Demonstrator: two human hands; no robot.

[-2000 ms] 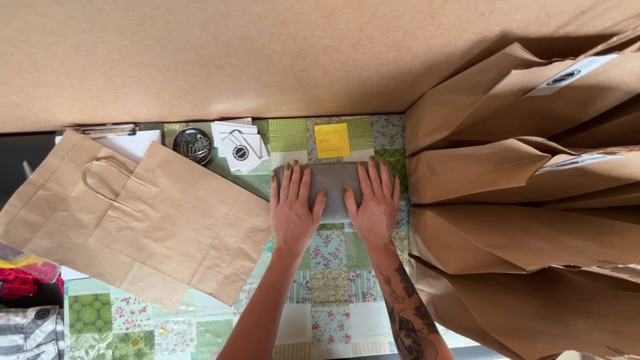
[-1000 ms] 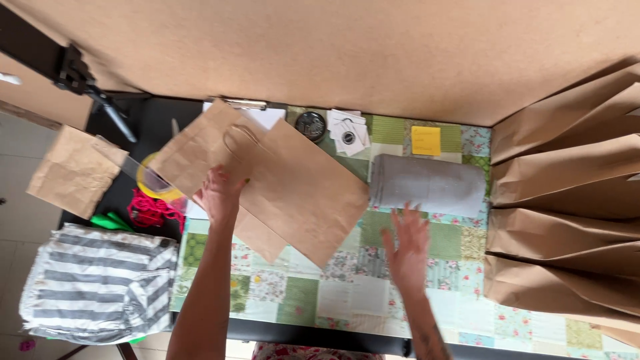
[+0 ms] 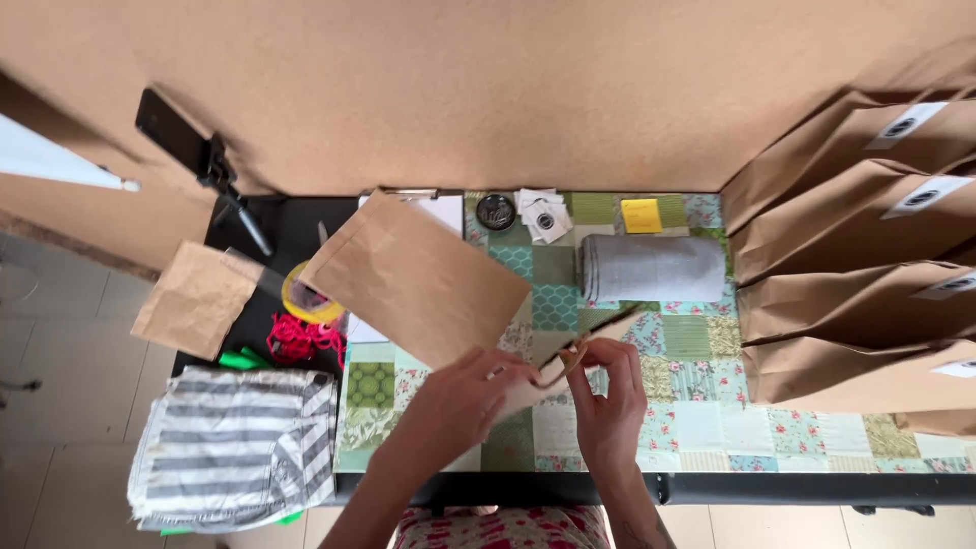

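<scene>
Both hands hold a brown paper bag (image 3: 534, 393) in front of my body, its mouth and twisted handle toward the camera. My left hand (image 3: 465, 396) has its fingers on the left end of the handle, slightly blurred. My right hand (image 3: 610, 396) pinches the right part of the handle and the rim. Another flat brown paper bag (image 3: 423, 278) lies slanted just beyond my left hand, over a clipboard (image 3: 450, 210). Beyond my right hand rests a folded grey cloth (image 3: 652, 267), with a yellow sticky note (image 3: 641, 216) behind it.
Several upright brown paper bags (image 3: 839, 305) line the right side. A round black dish of metal clips (image 3: 496, 212) and printed cards (image 3: 544, 217) stand at the back. Left are a phone on a tripod (image 3: 206, 152), yellow tape (image 3: 309, 293), red yarn (image 3: 293, 335) and folded striped fabric (image 3: 236, 442).
My hands have left the grey cloth. One paper bag is now up in both hands near the front edge; earlier it lay with the other on the left. The view has shifted left.
</scene>
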